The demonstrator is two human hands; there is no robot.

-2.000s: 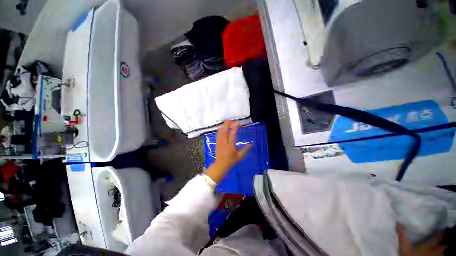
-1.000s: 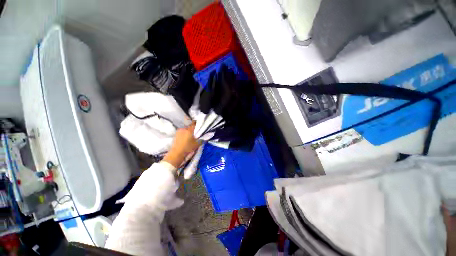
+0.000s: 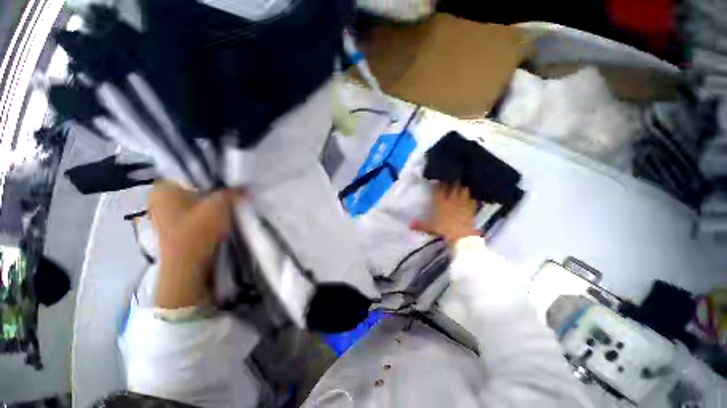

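My left hand [image 3: 187, 239] is closed round the middle of a bundle of black and white panels [image 3: 287, 191], raised at the left and centre. Its layers fan out, blurred by motion, and its far end is a large dark mass. My right hand [image 3: 450, 213] lies with fingers spread on a pale panel stack with dark edges [image 3: 426, 263], at the near side of a folded black piece [image 3: 470, 169]. The underside of the right hand is hidden.
A white machine table [image 3: 574, 207] spans the view, with a blue label [image 3: 383, 171] partly behind the bundle. A white machine head with knobs [image 3: 606, 343] is at lower right. White cloth [image 3: 570, 103] and brown board [image 3: 454, 68] lie beyond the table.
My left hand has lifted the black and white bundle from beside the blue crate to above the table. The view has swung round, and my right hand now shows with spread fingers on the pale stack.
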